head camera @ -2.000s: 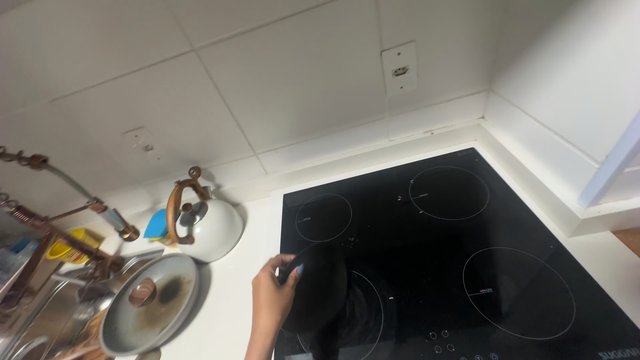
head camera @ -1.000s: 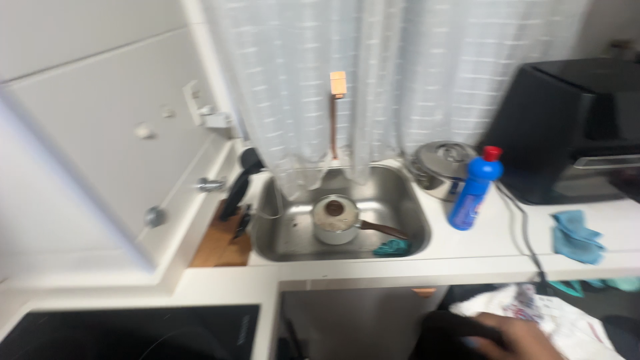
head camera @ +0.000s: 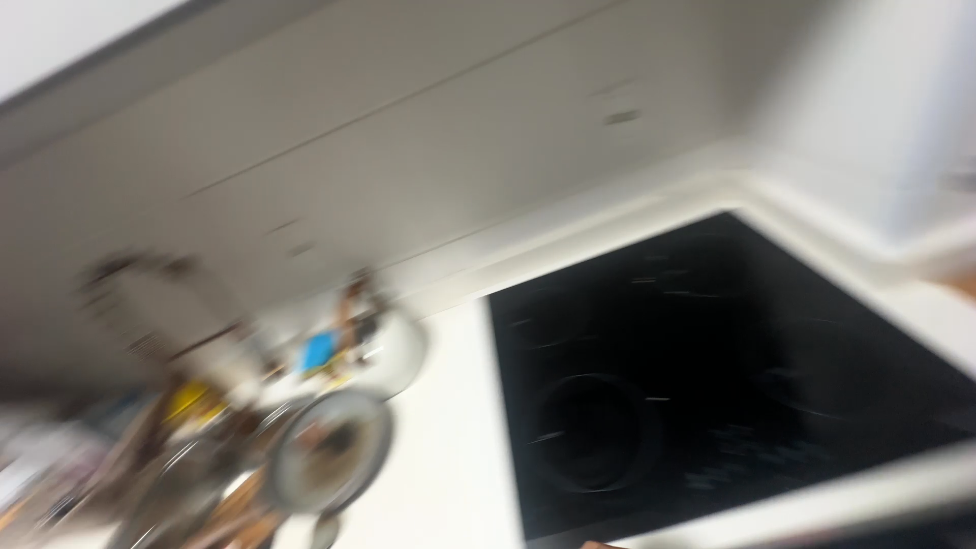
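The view is strongly blurred. Only a sliver of skin [head camera: 598, 545] shows at the bottom edge, just below the front of the black glass cooktop [head camera: 686, 366]; which hand it belongs to and what it holds cannot be told. No hand lies over the cooktop, whose marked cooking zones show faintly. To its left on the white counter [head camera: 450, 427] stands a white kettle [head camera: 400, 354] with a brown handle. In front of the kettle, a round grey pan or lid [head camera: 332, 454] leans over the sink's side, with a brownish middle.
A copper-and-metal spring faucet [head camera: 175, 305] rises at the left. Near it are a blue item [head camera: 319, 351] and a yellow container [head camera: 191, 400]. Wooden pieces [head camera: 244, 511] lie at the lower left. A tiled wall with an outlet [head camera: 621, 117] stands behind the cooktop.
The view has swung from another sink back to the cooktop. Two seconds ago a hand with a dark item was over the cooktop's front left; neither shows there now.
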